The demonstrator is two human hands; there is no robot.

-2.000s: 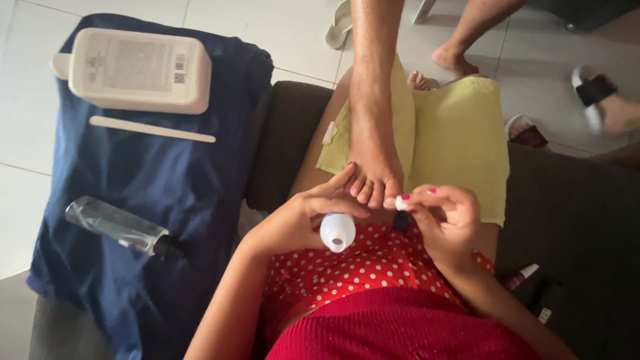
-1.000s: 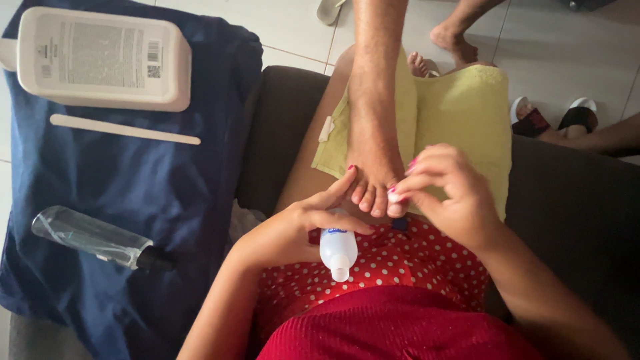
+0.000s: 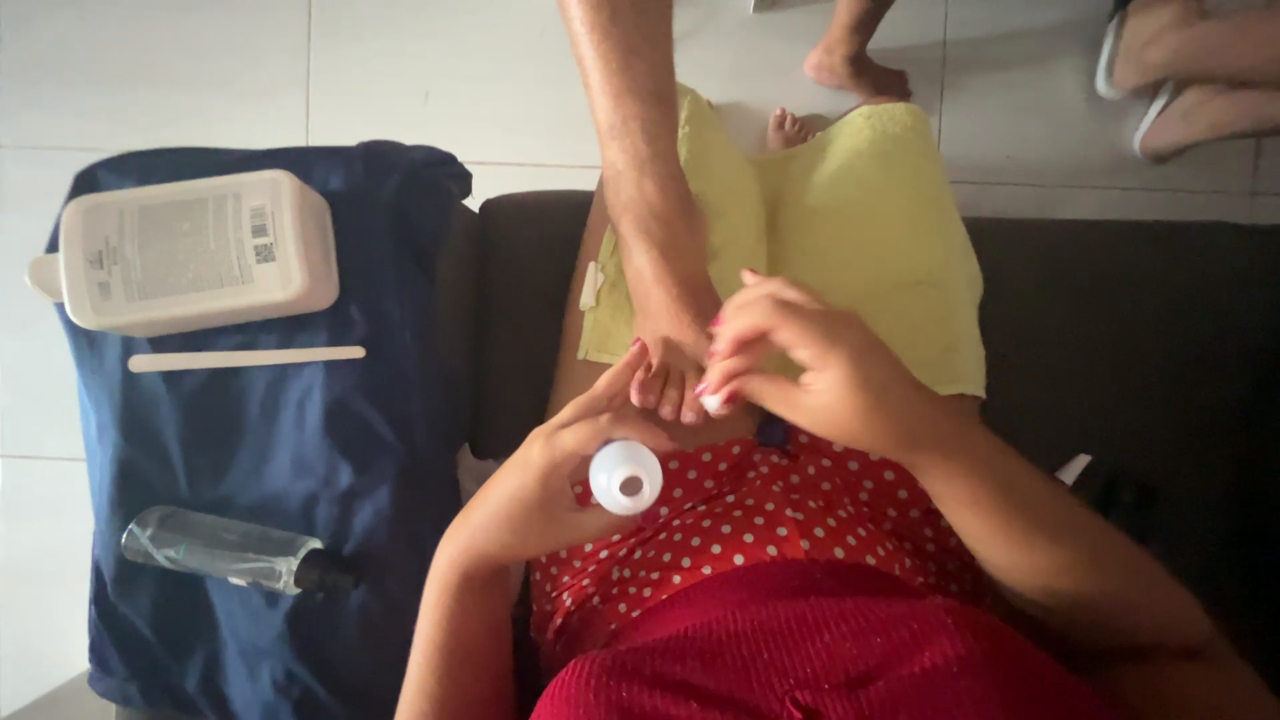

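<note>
My left hand (image 3: 565,470) is wrapped round a white plastic bottle (image 3: 625,478) whose uncapped mouth faces the camera; its fingertips reach the toes of another person's bare foot (image 3: 672,330). Pinched in my right hand (image 3: 800,360) is a small white wad (image 3: 714,402), probably cotton, held against the toes on the foot's right side. The foot rests over my lap, beside a yellow towel (image 3: 860,240). A small dark blue object (image 3: 773,430) lies on the red dotted cloth under my right hand, partly hidden.
On a dark blue cloth (image 3: 400,420) at left lie a large whitish jug (image 3: 200,250) with a label, a flat pale stick (image 3: 247,359) and a clear bottle with a black cap (image 3: 225,548). Other people's feet (image 3: 1195,90) are on the tiled floor beyond the dark couch (image 3: 1100,330).
Two seconds ago my right hand held the white wad beside a dark object below the toes; now the wad is at the toes. My left hand has kept the bottle. The view has shifted.
</note>
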